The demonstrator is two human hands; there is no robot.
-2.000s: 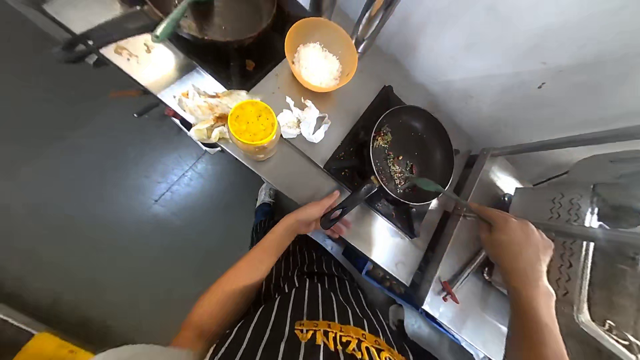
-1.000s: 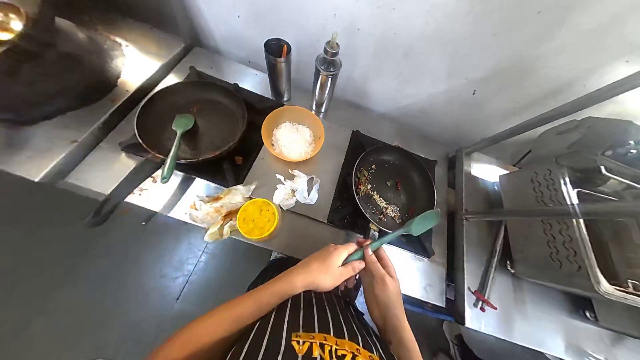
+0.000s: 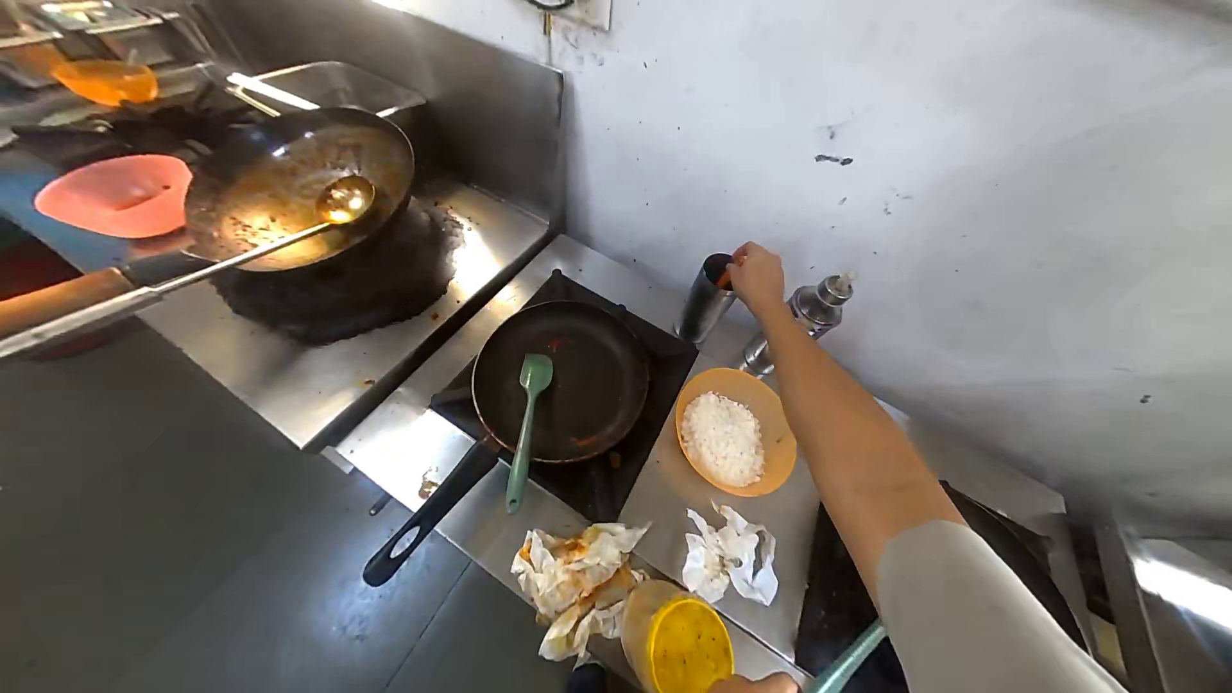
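Note:
My right hand (image 3: 757, 276) reaches to the mouth of a steel tumbler (image 3: 705, 303) by the wall, fingers closed on an orange object (image 3: 724, 277) partly inside it. My left hand (image 3: 756, 684) shows only in part at the bottom edge, at a green spatula (image 3: 849, 658); its grip is mostly out of frame. Just left of that hand is a tub with yellow contents (image 3: 689, 643). An orange bowl of white grains (image 3: 724, 438) stands under my right forearm. A second green spatula (image 3: 528, 423) rests in a black frying pan (image 3: 592, 385).
A steel dispenser bottle (image 3: 816, 306) stands behind my right forearm. Crumpled stained paper (image 3: 576, 582) and white paper (image 3: 730, 555) lie on the counter. At left are a wok (image 3: 298, 183) with a ladle (image 3: 345, 200) and a pink bowl (image 3: 117, 196). My right arm partly covers another pan (image 3: 1001, 549).
My right hand has left my left hand and moved to the steel tumbler. Earlier it held the green spatula over the right-hand pan. The view has swung left, bringing the wok in.

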